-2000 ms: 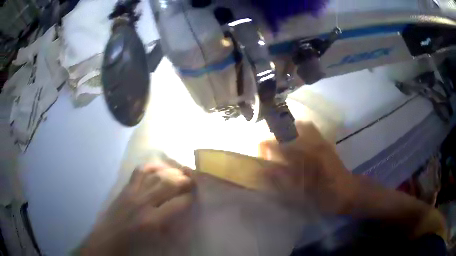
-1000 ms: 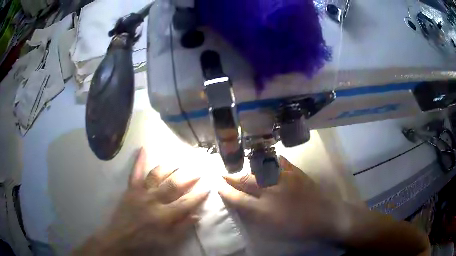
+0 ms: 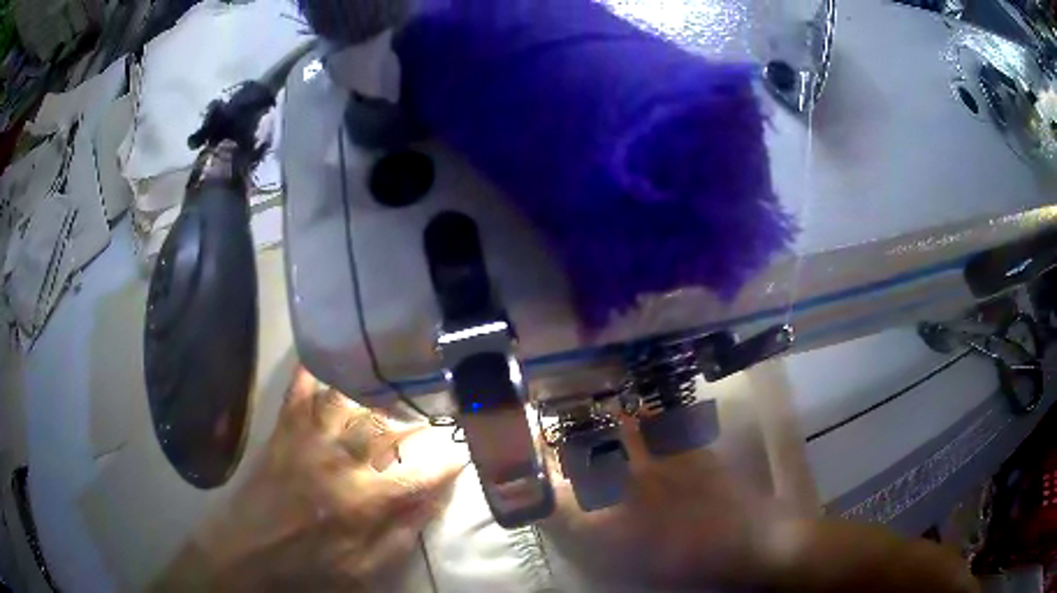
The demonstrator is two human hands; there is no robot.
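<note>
A small white pocket piece (image 3: 481,554) with ladder-like stitching along its right edge lies under the front of the sewing machine head (image 3: 383,301). A cream garment panel (image 3: 128,463) lies beneath and spreads to the left. My left hand (image 3: 313,498) lies on the cloth left of the piece, its fingertips near the bright glare. My right hand (image 3: 684,510) is on the cloth to the right, blurred and partly hidden by the machine head and the tension parts. The needle and presser foot are hidden behind the head. Whether the fingers grip cloth does not show.
A dark lamp (image 3: 203,348) hangs left of the head. Purple fluffy cloth (image 3: 626,151) covers the head's top. Cut pieces (image 3: 197,81) are stacked behind left. Scissors (image 3: 1008,353) lie at the right, near the measuring scale (image 3: 916,469) on the table edge.
The view has tipped over the machine head, which now covers more of my hands. Since the earliest frame, the folded cream edge has gone from sight and both hands have come flat beside the white piece.
</note>
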